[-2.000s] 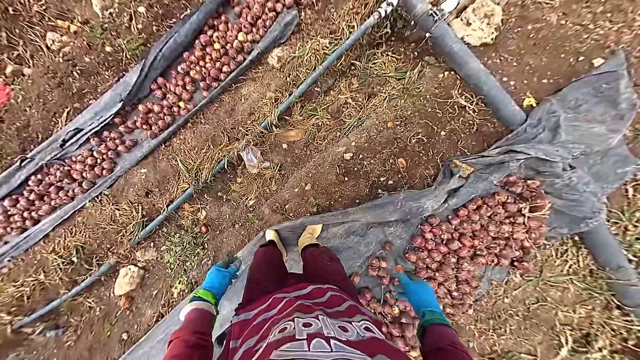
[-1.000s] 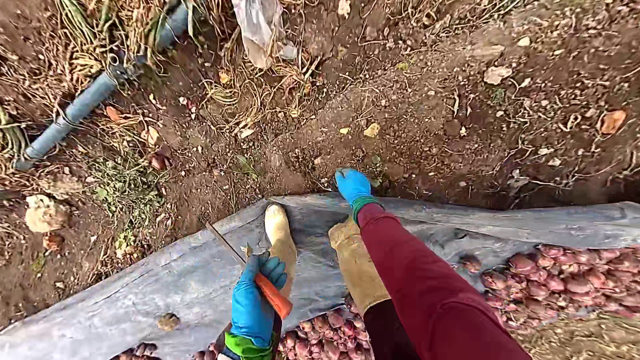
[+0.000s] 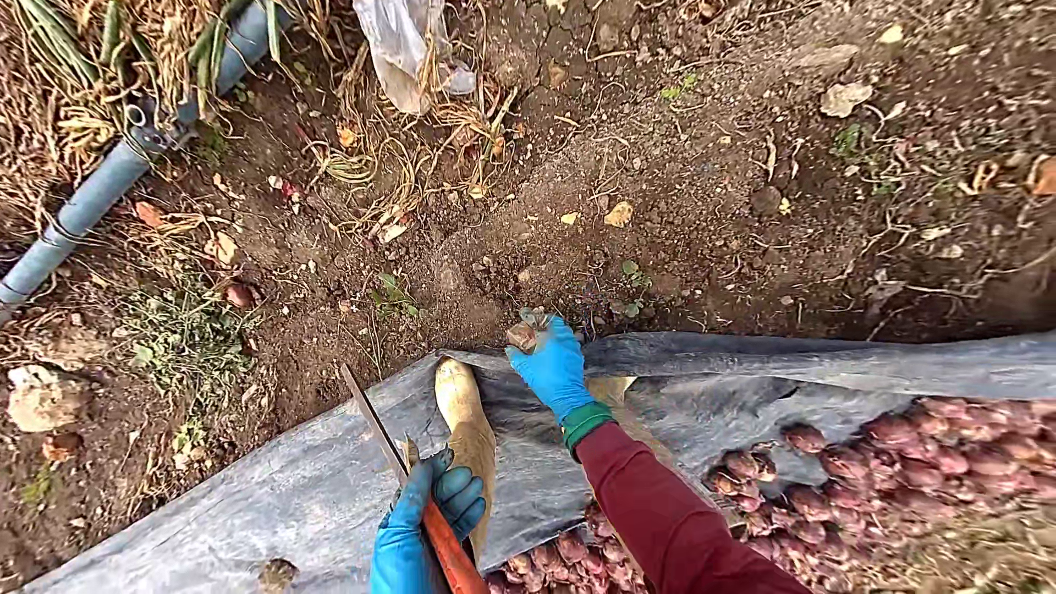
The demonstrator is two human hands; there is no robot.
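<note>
My left hand [image 3: 429,511], in a blue glove, grips a bladed tool by its orange handle [image 3: 450,551]; its long thin metal blade [image 3: 375,425] points up and left. My right hand [image 3: 551,363], also blue-gloved, has its fingers around a small brown lump [image 3: 522,334] at the upper edge of a grey plastic sheet [image 3: 247,487]. Whether the lump is soil, stone or an onion cannot be told. Red onions [image 3: 932,462] lie heaped on the sheet at the lower right. A smaller part of the heap [image 3: 569,557] lies just right of my left hand.
My pale boots stand on the sheet, the left boot [image 3: 462,404] between my hands. A grey pipe [image 3: 91,198] crosses the upper left. Clear plastic scrap [image 3: 404,49], dry stalks [image 3: 379,177] and a pale rock [image 3: 45,398] lie on the soil.
Two seconds ago my hands were wide apart, and the view showed much more of the field. Since one second ago my right hand has closed around the brown lump. My left hand still holds the tool.
</note>
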